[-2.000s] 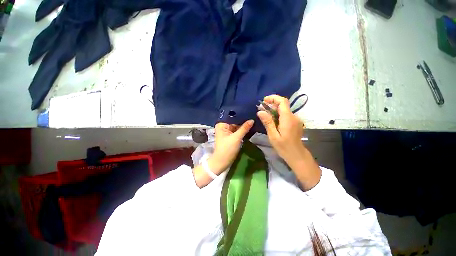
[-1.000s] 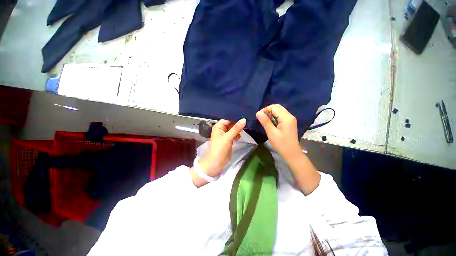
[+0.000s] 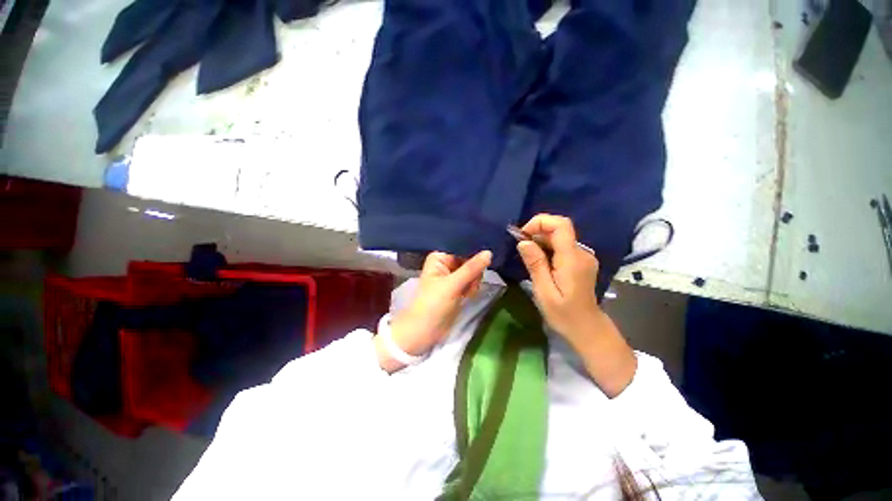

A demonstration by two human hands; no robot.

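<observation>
Navy trousers lie spread on the table with both legs pointing away and the waistband at the near edge. My left hand pinches the waistband edge between thumb and fingers. My right hand holds a small thin tool, its tip showing above the fingers over the waistband; the rest is hidden in the hand. I cannot tell whether the tip touches the cloth. A thin dark loop sticks out at the right of the waistband.
Other navy garments lie at the back left. A white sheet is at the left table edge. A black phone, small dark squares and a silver tool lie at right. Red crates stand below the table at left.
Compared with two seconds ago, the view has turned and shifted. The tool tip went out of sight between the fingers, then shows again now. The light marks on the waistband no longer show.
</observation>
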